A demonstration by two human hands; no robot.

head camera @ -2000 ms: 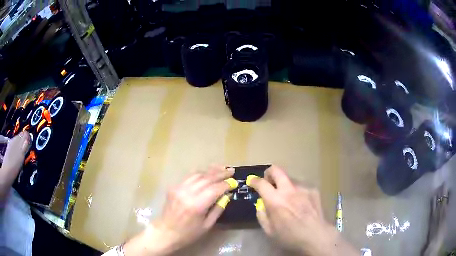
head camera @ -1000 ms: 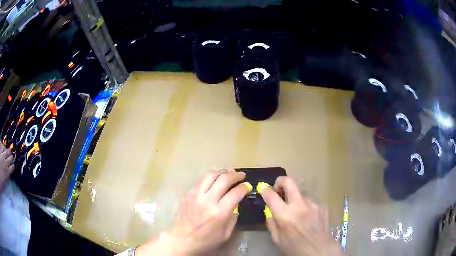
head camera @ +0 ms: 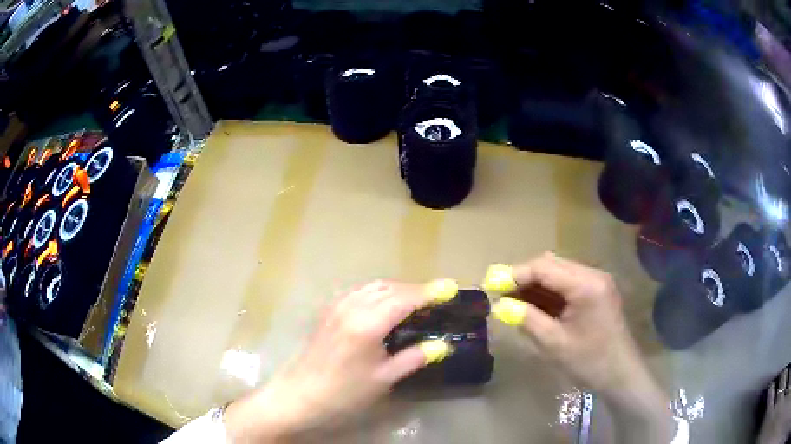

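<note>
A black speaker housing (head camera: 464,347) lies on its side on the tan board, with a small shiny strip in its upper face. My left hand (head camera: 351,338), with yellow finger cots, holds the housing from the left, one fingertip at its top edge and one near the strip. My right hand (head camera: 577,316) is raised just right of the housing, its yellow-capped thumb and finger close together by the upper right corner. Whether a fine wire is between them cannot be told. The housing's left part is hidden by my left hand.
Black standing units (head camera: 438,169) are at the board's back. More black units (head camera: 689,303) with white rings group at the right. A carton (head camera: 113,269) of ringed units with orange parts is at left. A pen-like tool (head camera: 585,418) lies beside my right wrist. A metal post (head camera: 169,69) rises back left.
My right hand has moved off the strip to the right and up. My left hand has shifted over the housing. The other person's hand at the left edge is out of view.
</note>
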